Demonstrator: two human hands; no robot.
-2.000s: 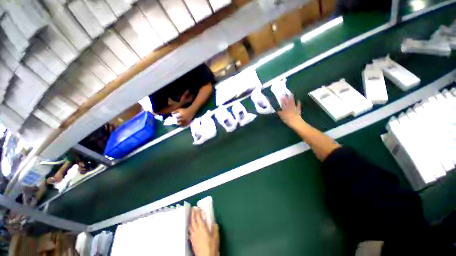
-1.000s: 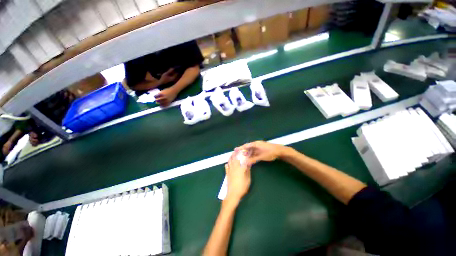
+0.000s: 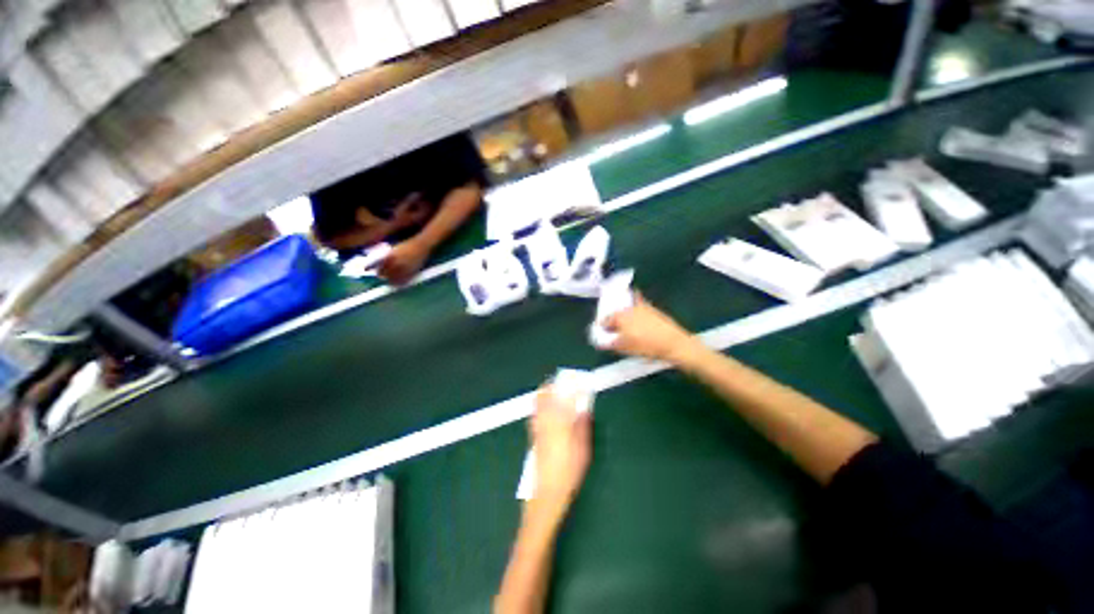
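My left hand [image 3: 561, 441] is closed around a slim white unit box [image 3: 573, 386] above the near bench, beside the metal rail; the box's upper end shows past my fingers and its lower end below my palm. My right hand [image 3: 642, 330] holds a white wrapped product [image 3: 614, 300] over the belt, just beyond the rail. The two hands are apart. Several more wrapped products [image 3: 547, 257] with dark centres lie on the belt by the far rail, left of my right hand.
White packed boxes [image 3: 828, 232] lie on the belt at right. Open-box stacks stand on the bench at near left [image 3: 288, 554] and right [image 3: 978, 348]. A person's hand [image 3: 402, 262] is across the belt, by a blue tote [image 3: 248, 294] and a flat white stack [image 3: 542, 202]. A loaded shelf hangs overhead.
My hands have separated; my right hand has moved out over the belt and taken hold of a wrapped product. Another white box now lies on the belt beside the packed boxes.
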